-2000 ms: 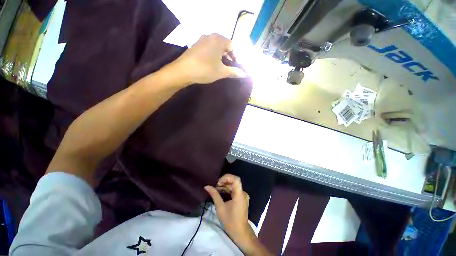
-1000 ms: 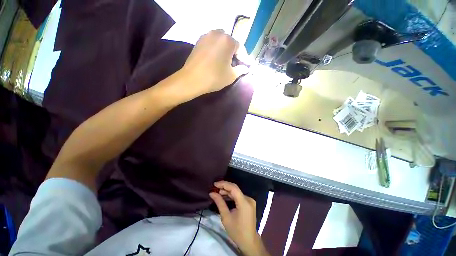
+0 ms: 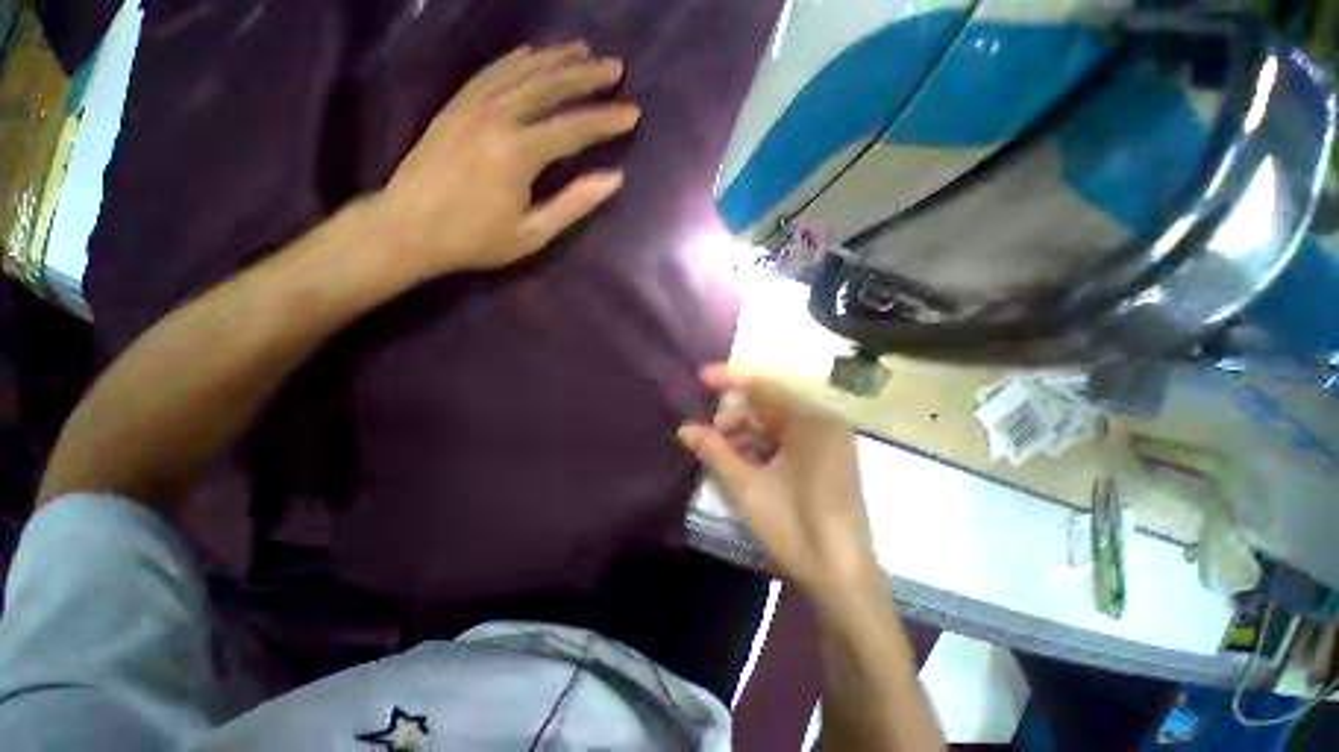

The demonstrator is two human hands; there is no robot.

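A large dark maroon cloth panel (image 3: 485,426) lies left of the needle and hangs over the table's front edge towards my lap. My left hand (image 3: 514,162) rests flat on the cloth with its fingers spread. My right hand (image 3: 778,456) pinches the right edge of the cloth between thumb and fingers, a little in front of the needle area. The sewing machine head (image 3: 955,162) is at the upper right; its needle and presser foot are lost in bright glare beside the cloth edge.
White printed labels (image 3: 1034,417) lie on the beige machine bed (image 3: 925,404). Green-handled snips (image 3: 1107,551) lie right of them on the white table. The grey ruled strip (image 3: 1028,632) runs along the front edge. Maroon strips (image 3: 778,676) hang below.
My left hand has moved left from the needle area and spread flat. My right hand has risen from my lap to the cloth's edge. More cloth now covers the area behind the needle.
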